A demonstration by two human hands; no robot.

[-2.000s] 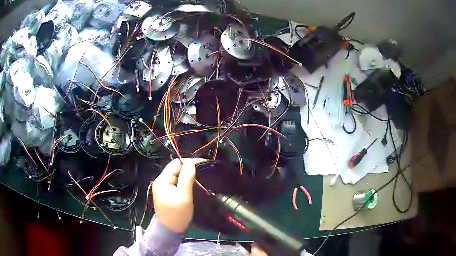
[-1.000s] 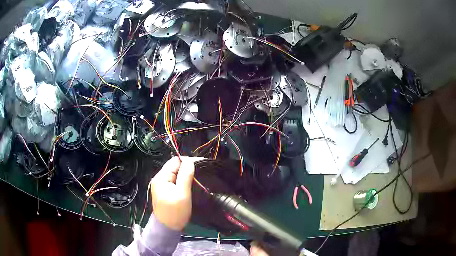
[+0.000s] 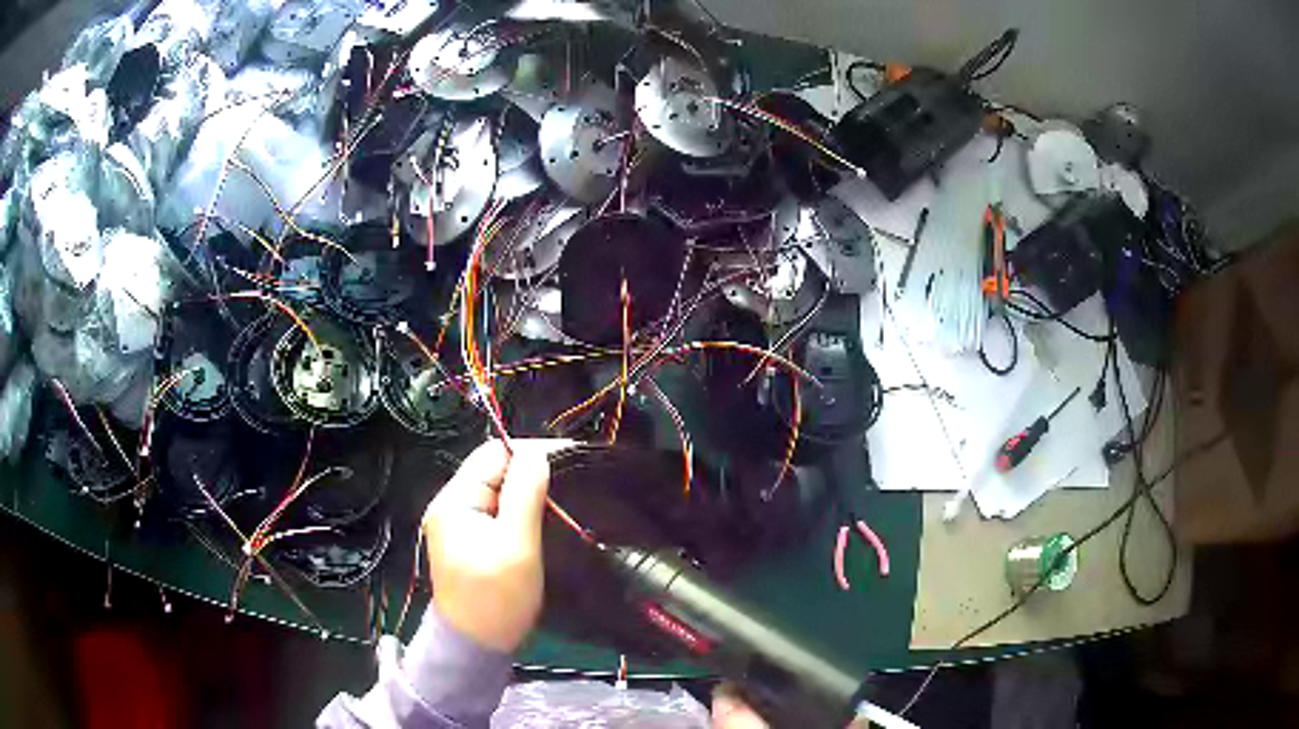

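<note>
My left hand (image 3: pixel 489 546) pinches a bundle of red, yellow and white wire leads (image 3: pixel 480 373) between thumb and fingertips, with pale strands sticking out to the right. A dark pistol-shaped gun (image 3: pixel 727 630) with a red label lies diagonally at bottom centre, its nozzle pointing up and left to just right of my left hand. A thin wire runs from my fingers to the nozzle tip; whether they touch is unclear. My right hand (image 3: pixel 735 708) shows only as a small part under the gun at the bottom edge; its grip is mostly hidden.
Round black housings (image 3: pixel 316 373) and metal discs (image 3: pixel 583 140) with trailing wires cover the mat. Bagged units (image 3: pixel 121 285) are heaped left. At right are pink pliers (image 3: pixel 859 554), a screwdriver (image 3: pixel 1036 434), a solder spool (image 3: pixel 1044 567), white paper (image 3: pixel 912 434) and black power units (image 3: pixel 912 131).
My left hand and the wire ends have shifted very slightly up and left. The gun stays almost in the same place. Both hands keep the same pose.
</note>
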